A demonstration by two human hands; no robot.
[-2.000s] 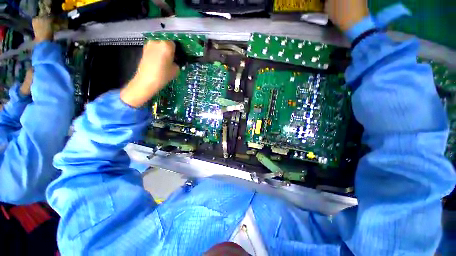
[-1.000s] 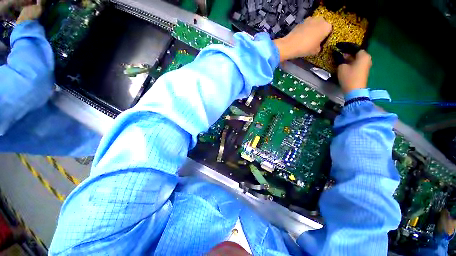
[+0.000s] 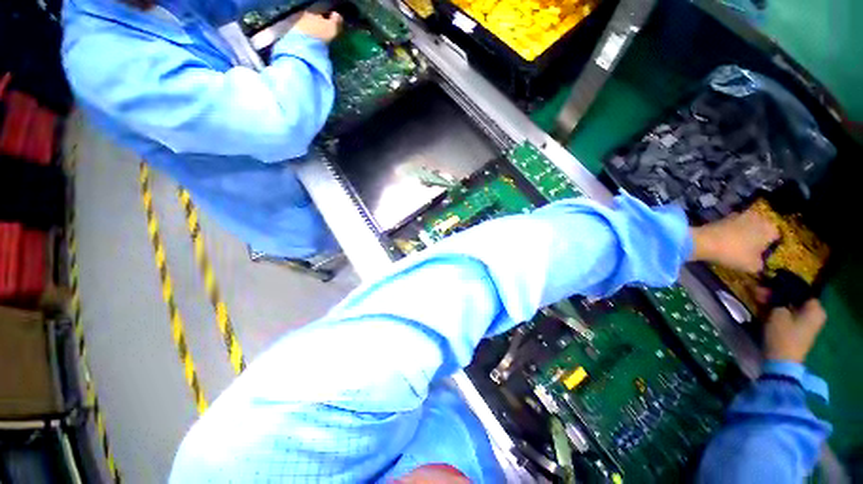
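Observation:
My left hand is at the bin of small yellow components, at the right of the view, its fingers bent over the heap. My right hand is just below it at the bin's near edge, with black covering on some fingers. The fingertips of both hands are close together. Whether either holds a piece cannot be told. A main circuit board lies in a black pallet below my left sleeve. A second board is partly hidden behind that sleeve.
Dark grey components lie in a bin with a clear plastic bag beside the yellow bin. Another yellow bin is at the top. Another worker stands at the line, upper left. A metal rail edges the conveyor.
The view has turned left, so the line runs more steeply. My left hand moved from over the boards to the yellow bin a second ago; both hands remain there.

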